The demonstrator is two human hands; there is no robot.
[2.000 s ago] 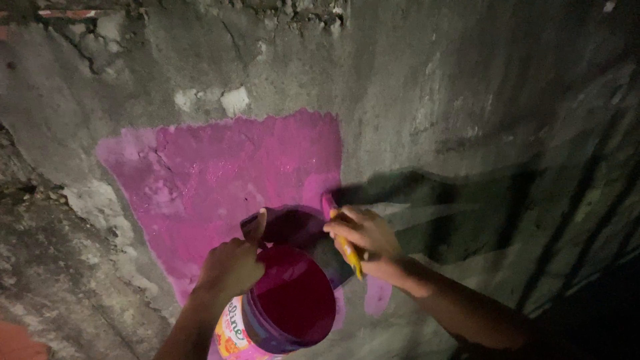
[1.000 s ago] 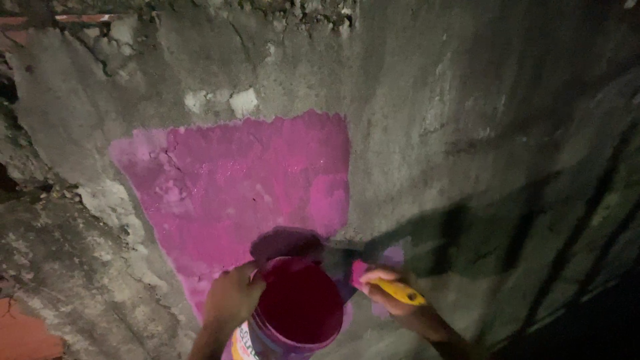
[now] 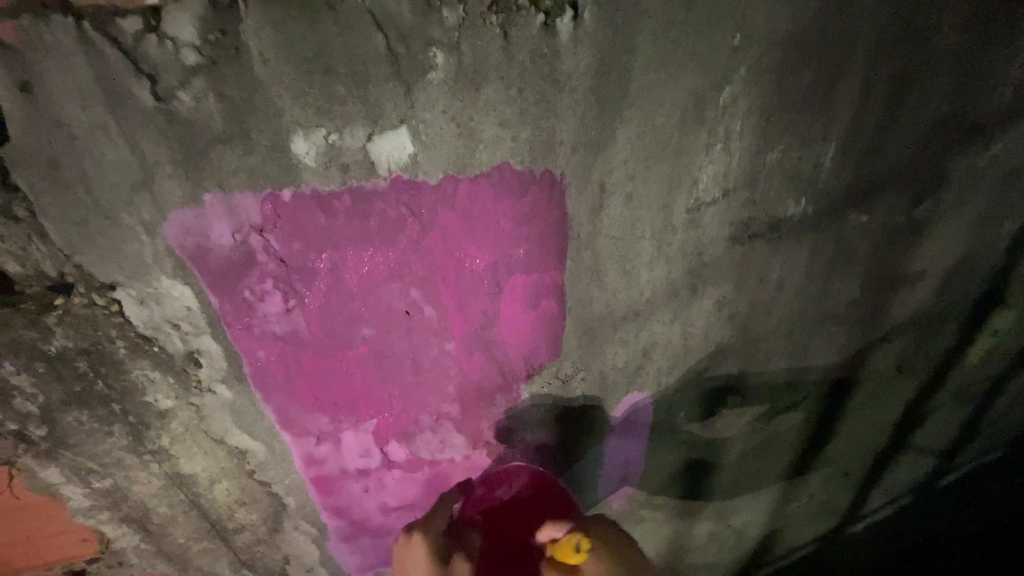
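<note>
At the bottom of the view my left hand (image 3: 436, 532) grips the rim of a paint bucket (image 3: 520, 512) with dark magenta paint inside. My right hand (image 3: 604, 544) is over the bucket's right side, closed on a paintbrush whose yellow handle (image 3: 570, 548) points toward me; its bristles are hidden. Beyond the bucket, a large patch of pink paint (image 3: 400, 304) covers part of the rough concrete wall (image 3: 656, 224), with wet glints in its middle. A narrow, paler paint stroke (image 3: 626, 444) lies apart, to the right of the bucket.
Crumbling plaster (image 3: 160, 376) and an exposed orange-red surface (image 3: 40, 524) are at the left. Two whitish spots (image 3: 390, 150) mark the wall above the paint. Shadows of my hands and the bucket fall right of the patch, with dark slanting bars farther right.
My right hand has moved from the wall beside the patch to the bucket, still holding the brush. The bucket and left hand now sit lower in view. The patch's right edge has more fresh paint.
</note>
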